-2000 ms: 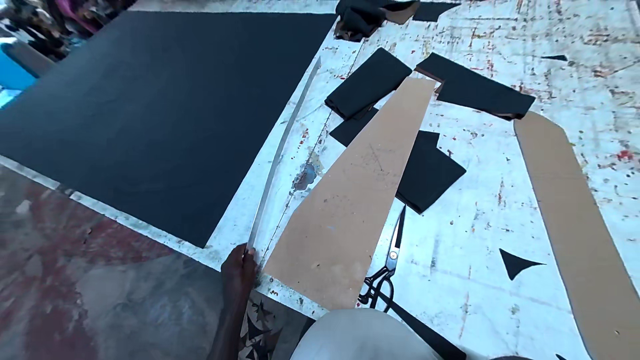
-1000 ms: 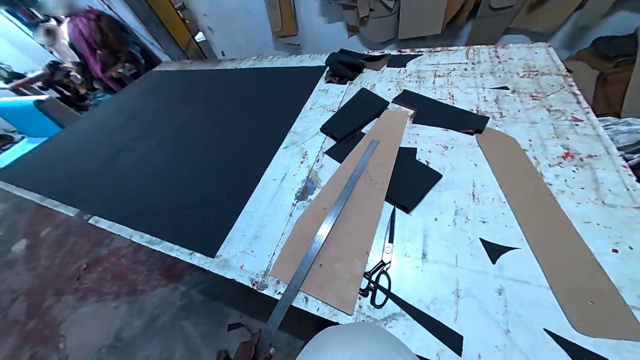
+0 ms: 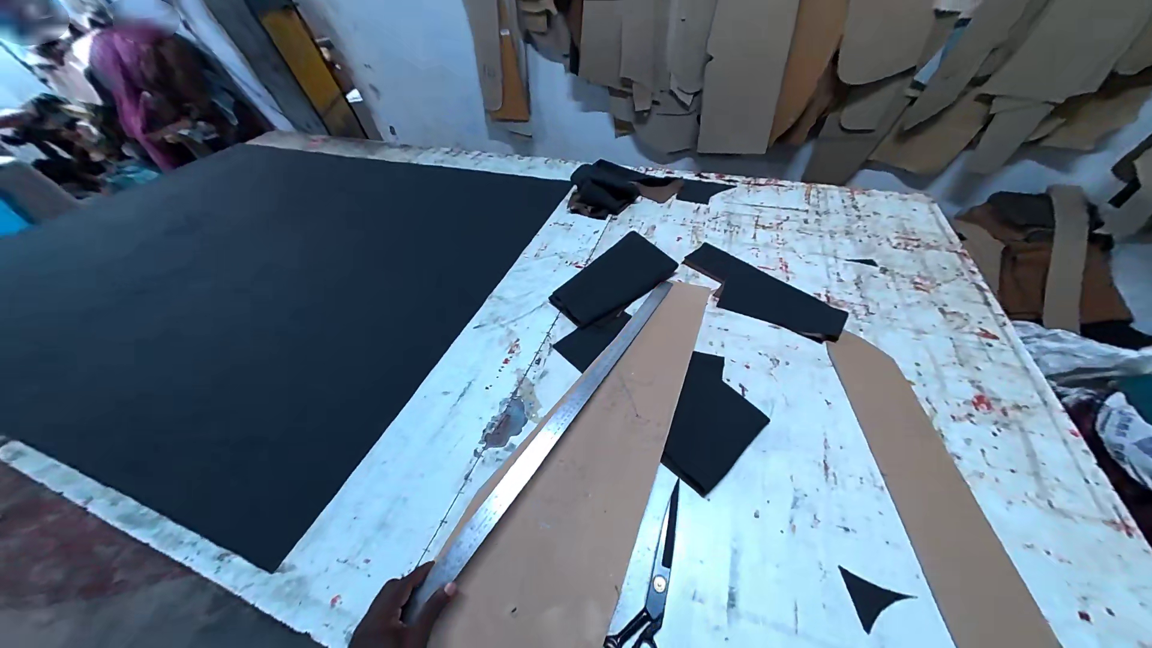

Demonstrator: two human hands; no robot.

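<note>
My left hand (image 3: pixel 400 612), at the bottom, grips the near end of a long metal ruler (image 3: pixel 549 436), thumb on one side and fingers on the other. The ruler lies slanted along the left edge of a tapered brown cardboard pattern piece (image 3: pixel 585 486). Fabric shears (image 3: pixel 658 585) lie just right of the cardboard, handles partly cut off by the frame. Folded black fabric pieces (image 3: pixel 715 423) lie around the cardboard's upper end. A large black fabric sheet (image 3: pixel 270 315) is spread flat on the left. My right hand is not in view.
The paint-stained white table (image 3: pixel 792 540) holds another cardboard pattern (image 3: pixel 918 468) at right, a small black scrap (image 3: pixel 868 598) and a dark fabric bundle (image 3: pixel 603 187) at the back. Cardboard patterns (image 3: pixel 747 72) hang on the wall. A person (image 3: pixel 148 90) is at the far left. Cloth lies beyond the right edge.
The ruler was beside the cardboard's left edge, then across its middle; now it lies along that left edge. My left hand has come back over the table edge. The view has tilted up.
</note>
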